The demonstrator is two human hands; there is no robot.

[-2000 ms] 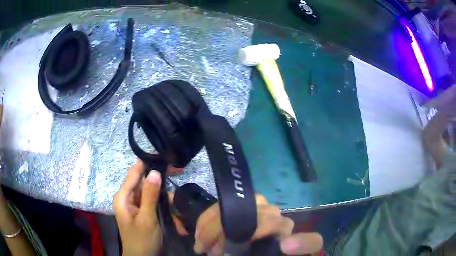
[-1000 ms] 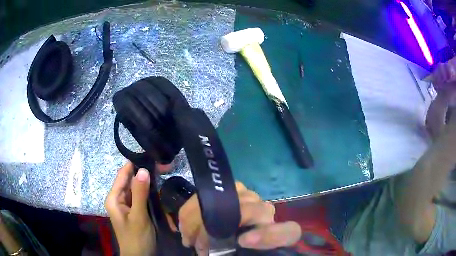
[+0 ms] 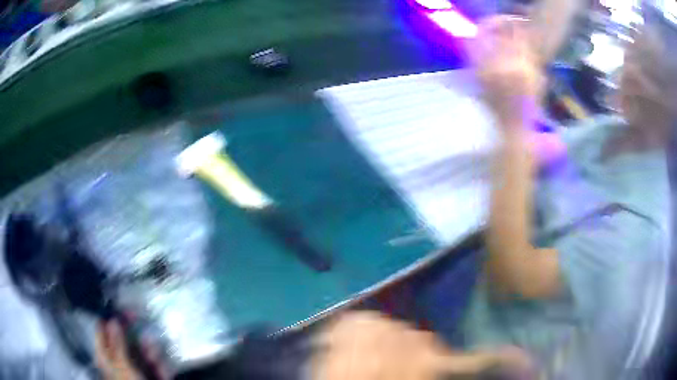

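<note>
The frame is badly blurred. Black headphones (image 3: pixel 82 278) are at the far left, round cups upward, over the bench's shiny plastic sheet. My left hand (image 3: pixel 115 349) is at the bottom left, partly cut off, with its fingers closed on the lower part of the headphones. My right hand (image 3: pixel 393 352) is at the bottom centre, cut off by the lower edge, closed around a thick dark body that looks like the electric screwdriver (image 3: pixel 275 358). Its tip cannot be made out.
A mallet (image 3: pixel 234 182) with white head lies on the green mat (image 3: pixel 334 185). A white sheet (image 3: pixel 423 141) lies right of it. The green conveyor (image 3: pixel 208 56) runs behind. A person's raised forearm (image 3: pixel 512 185) is at the right, near the purple lamp (image 3: pixel 453 18).
The view has swung right, so the mallet and mat appear further left and more of the neighbouring person shows. The second headphones have left view. The held headphones now appear left of my right hand.
</note>
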